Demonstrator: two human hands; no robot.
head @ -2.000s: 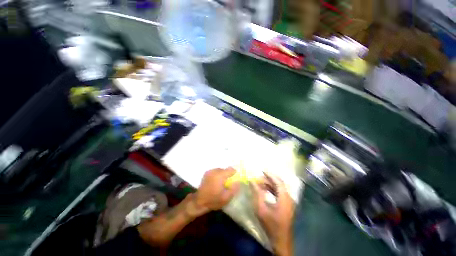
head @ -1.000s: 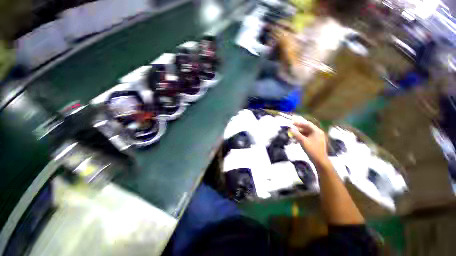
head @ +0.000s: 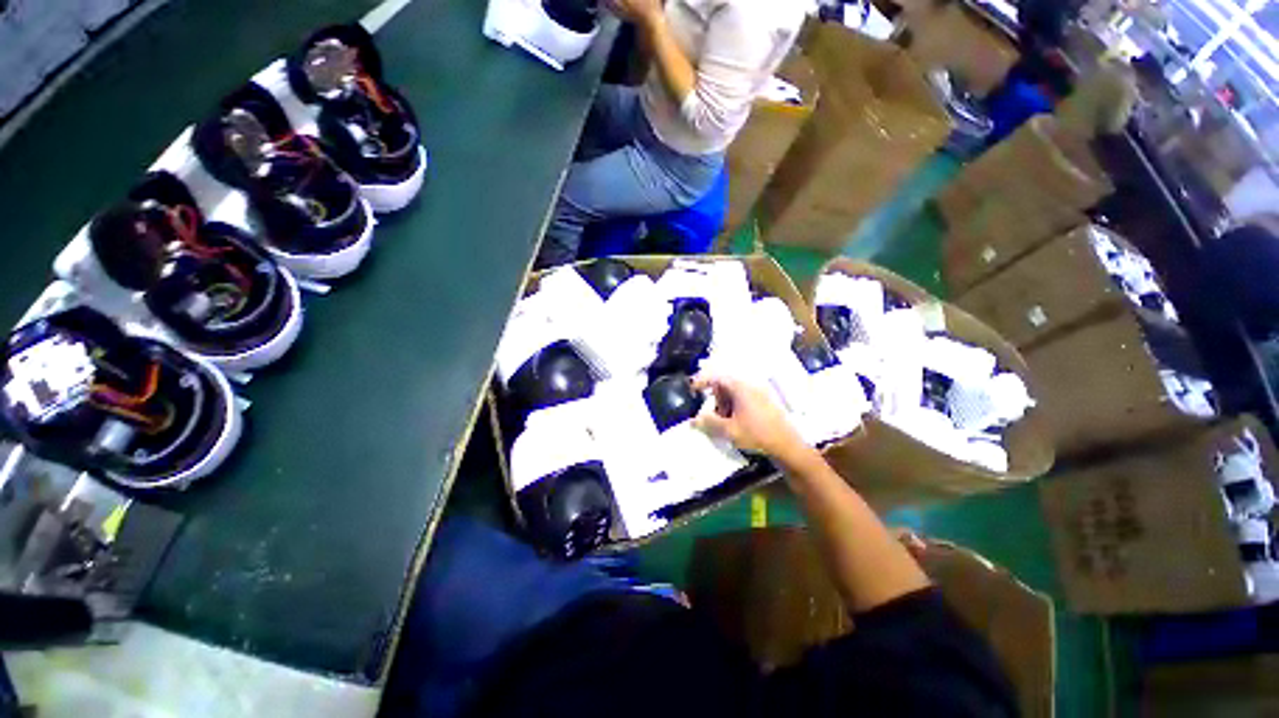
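Note:
An open cardboard carton (head: 804,297) in front of me is full of camera units with white bodies and black round heads. My right hand (head: 735,415) reaches into it from the lower right. Its thumb and fingers close at the right side of one camera unit (head: 673,403) near the middle; the exact grip is partly hidden by the fingers. The unit lies among the others. My left hand is not in view.
Open camera housings (head: 225,300) with red wires stand in a row on the green bench (head: 421,267) at left. A second full carton (head: 968,470) adjoins on the right. A seated person (head: 701,84) is ahead. More cartons (head: 1122,526) stand on the right.
The view has shifted and sharpened. The housings now show further left and the person's torso shows more. My right hand is still at the carton's units, lower among them than before.

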